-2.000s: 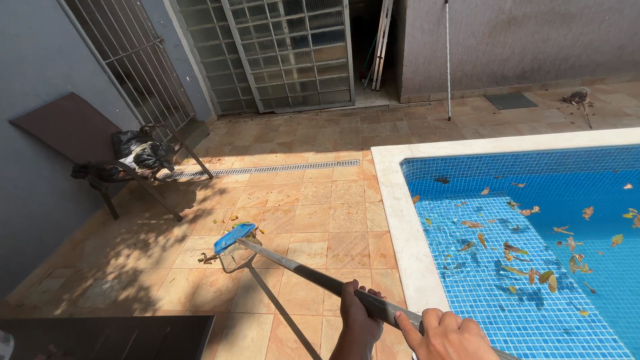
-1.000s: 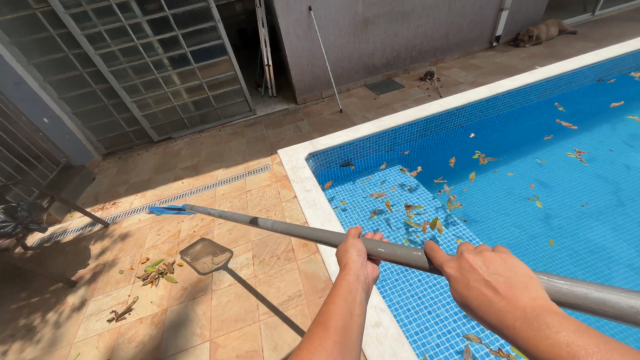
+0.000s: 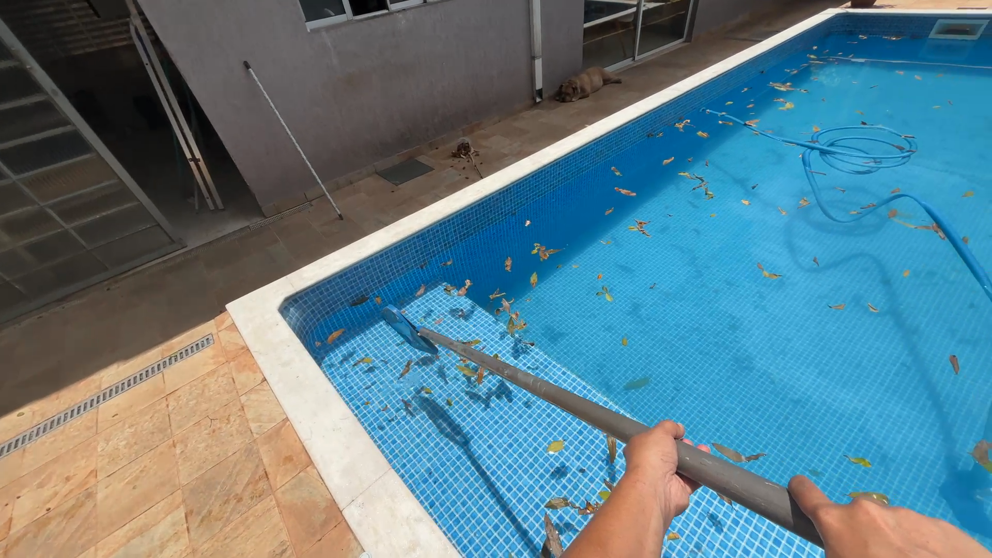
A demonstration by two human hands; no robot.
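Observation:
My left hand [image 3: 660,473] grips the grey pole [image 3: 573,403] of a pool leaf skimmer around its middle stretch. Nearer the lower right, my right hand [image 3: 876,527] holds the same pole, its thumb along the top. At the far end the blue skimmer head [image 3: 409,330] is at the pool's shallow tiled ledge [image 3: 496,418]; whether it touches the water I cannot tell. Its shadow falls on the ledge below. Brown and yellow leaves [image 3: 508,318] float around the head and across the blue pool water [image 3: 697,310].
A pale stone coping [image 3: 310,418] edges the pool, beside tan paving [image 3: 170,457] with a drain grate [image 3: 108,394]. A blue hose [image 3: 860,151] lies coiled in the water. A thin pole [image 3: 291,136] leans on the wall, and a dog [image 3: 587,84] lies farther along.
The skimmer head has moved from over the paving to the pool's ledge, with both hands still on the pole. The view has swung right.

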